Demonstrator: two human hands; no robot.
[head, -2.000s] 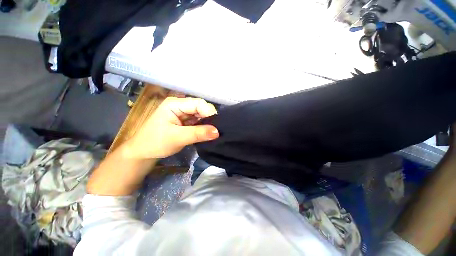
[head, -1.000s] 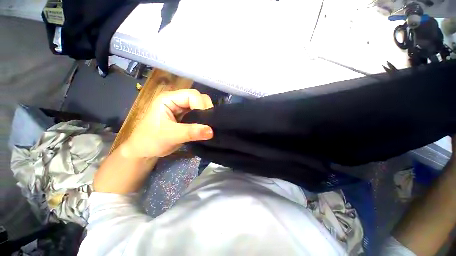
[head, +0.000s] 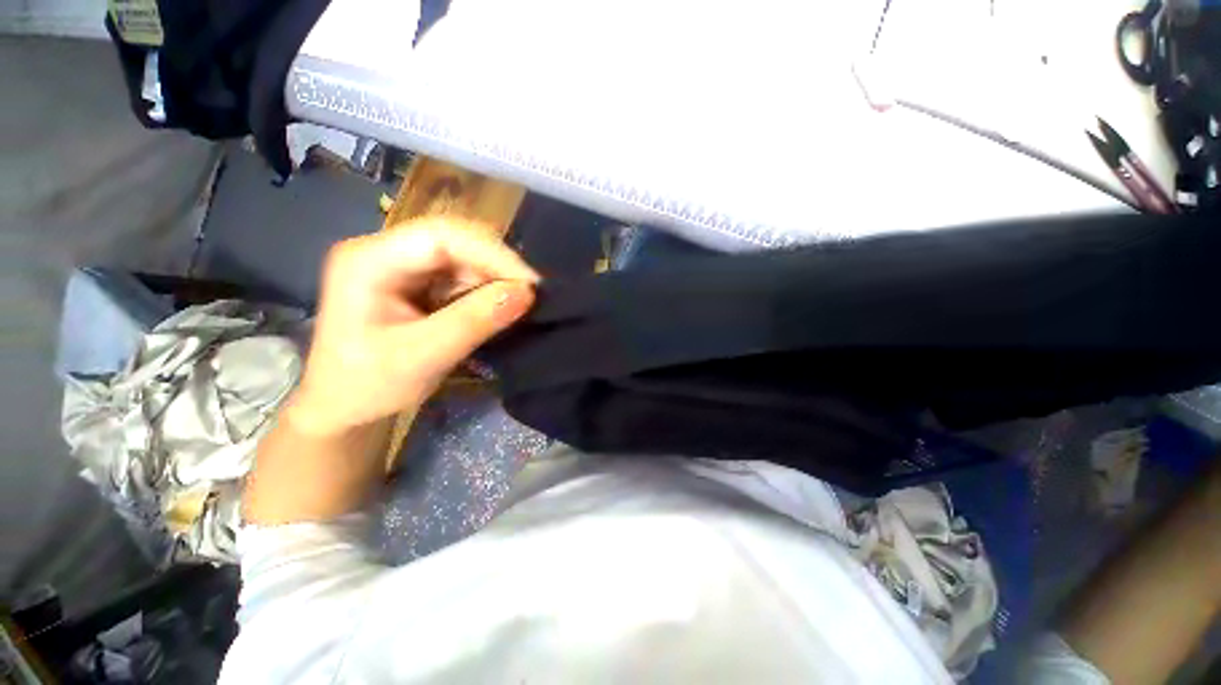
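Observation:
A long black garment piece [head: 830,301] stretches from the middle of the view to the right edge, over the table's front edge and above my lap. My left hand [head: 415,315] pinches its left end between thumb and fingers. Below the pinched edge a second layer of the cloth hangs in a loose fold. My right forearm shows at the lower right. My right hand is outside the picture.
The white table [head: 643,121] has ruler marks on its front edge. Thread snips [head: 1133,169] and black-handled shears [head: 1138,43] lie at upper right. More black cloth [head: 214,67] hangs at upper left. A wooden plank [head: 462,197] and crumpled beige cloth [head: 201,402] are below.
The view has shifted to the right and the machine head has left the picture. My left hand has moved slightly left, still pinching the cloth. The snips now show more fully.

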